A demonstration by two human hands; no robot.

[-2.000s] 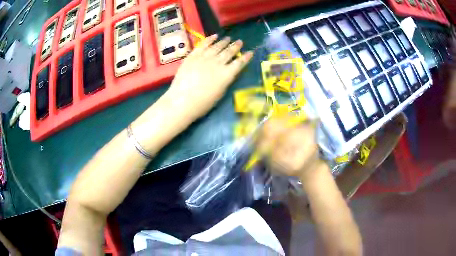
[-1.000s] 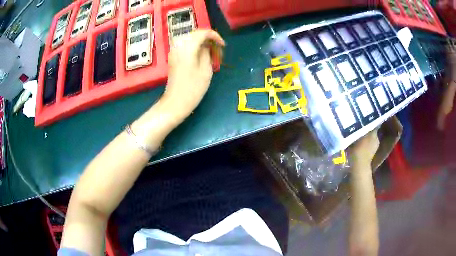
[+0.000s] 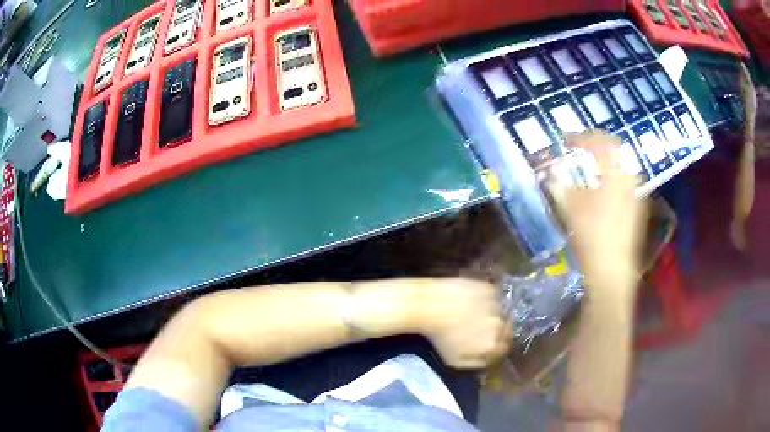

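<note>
A stack of lens sheets (image 3: 601, 106) with a grid of black-bordered lenses lies at the right end of the bench. My right hand (image 3: 595, 173), blurred, is over the stack's front row; whether its fingers hold anything cannot be told. My left hand (image 3: 474, 325) is below the bench edge, beside a clear plastic bag (image 3: 540, 304); its fingers look curled and their tips are hidden. A foam phone tray (image 3: 287, 135) lies at the left, holding black phones (image 3: 176, 103) in its front row and gold-beige housings (image 3: 300, 69).
A red tray block (image 3: 473, 21) stands at the back. Another tray (image 3: 692, 24) is at the far right. A yellow piece (image 3: 555, 268) sits by the bag. White tissue (image 3: 57, 169) and a grey cable (image 3: 32, 278) are at the left. A person's arm (image 3: 745, 160) shows at the right edge.
My left hand has moved from the tray down to the bag. My right hand has moved up onto the lens stack. The loose yellow frames are gone from the bench top.
</note>
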